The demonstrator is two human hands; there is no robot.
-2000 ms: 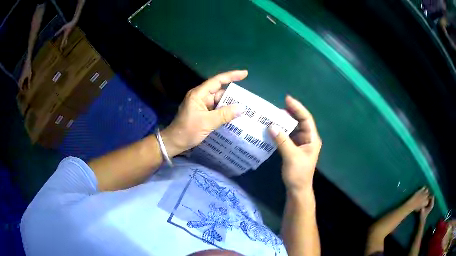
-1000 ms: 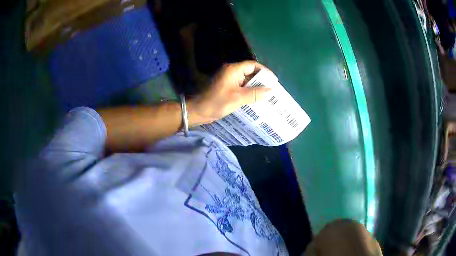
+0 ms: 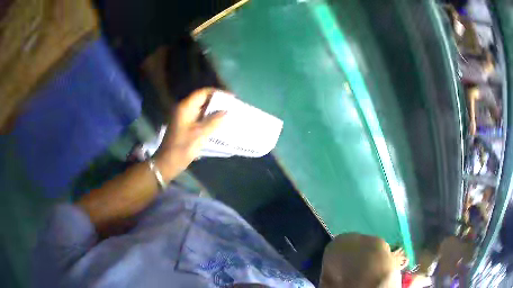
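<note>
My left hand [image 3: 183, 129], with a bracelet at the wrist, holds a white barcode label sheet [image 3: 244, 126] between thumb and fingers. The sheet is bent, and its upper part looks washed out. A few dark printed marks show near its lower edge. The sheet is over the near edge of the green-topped bench. My right hand is not in view. A blurred tan rounded shape [image 3: 360, 261] stands at the bottom edge; I cannot tell whether it is part of my right arm.
The green bench [image 3: 315, 163] runs from top to lower right, with a lighter green strip [image 3: 368, 124]. Blurred brown cartons [image 3: 45, 50] lie at upper left beside a blue surface [image 3: 73, 112]. People and clutter show blurred along the right rim, with something red [image 3: 407, 279] at lower right.
My left hand has moved left in the picture with the sheet, whose barcodes now show less. My right hand, on the sheet two seconds ago, is out of view. The view has shifted.
</note>
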